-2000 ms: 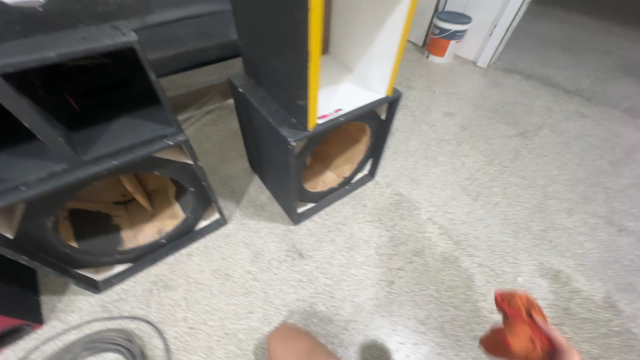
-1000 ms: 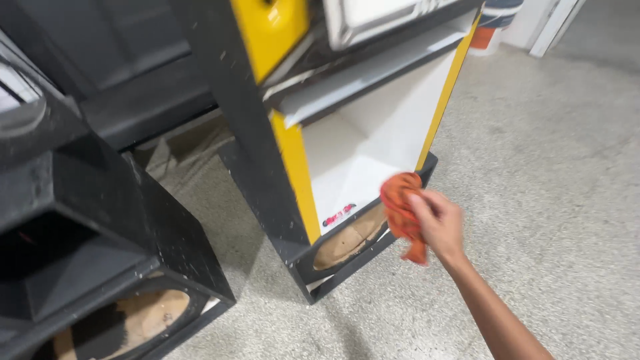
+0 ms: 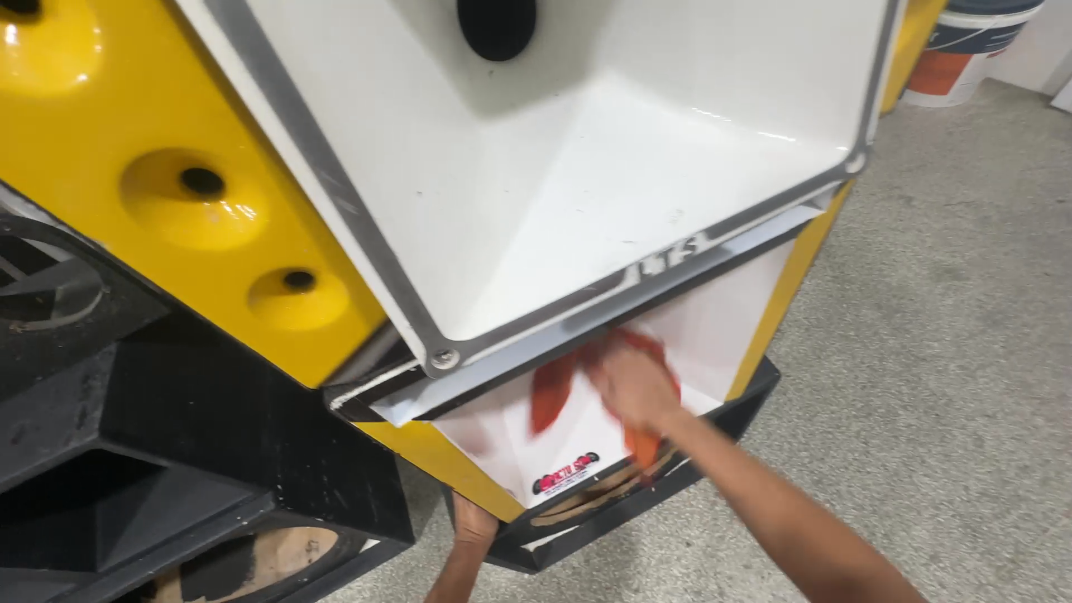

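Observation:
My right hand (image 3: 638, 387) grips a crumpled orange-red cloth (image 3: 553, 394), blurred, inside the white-lined lower compartment (image 3: 729, 327) of a speaker cabinet with yellow edges (image 3: 452, 461). Parts of the cloth hang out on both sides of the hand. My left hand (image 3: 474, 517) rests at the cabinet's lower left side, its fingers hidden behind the yellow edge. A large white horn (image 3: 578, 209) with a grey rim sits above the compartment. A sticker with red and black print (image 3: 566, 474) is on the compartment's floor, near the front.
A black speaker box (image 3: 645, 494) with a round cutout stands under the yellow-edged cabinet. More black speaker boxes (image 3: 201, 402) are on the left, one with a round opening. A yellow panel with round dimples (image 3: 184, 226) borders the horn. A paint bucket (image 3: 950, 71) stands on the speckled floor (image 3: 921, 335).
My right hand has moved with the cloth from in front of the cabinet into its lower compartment. My left hand has come into view at the cabinet's side. The view is closer to the cabinet.

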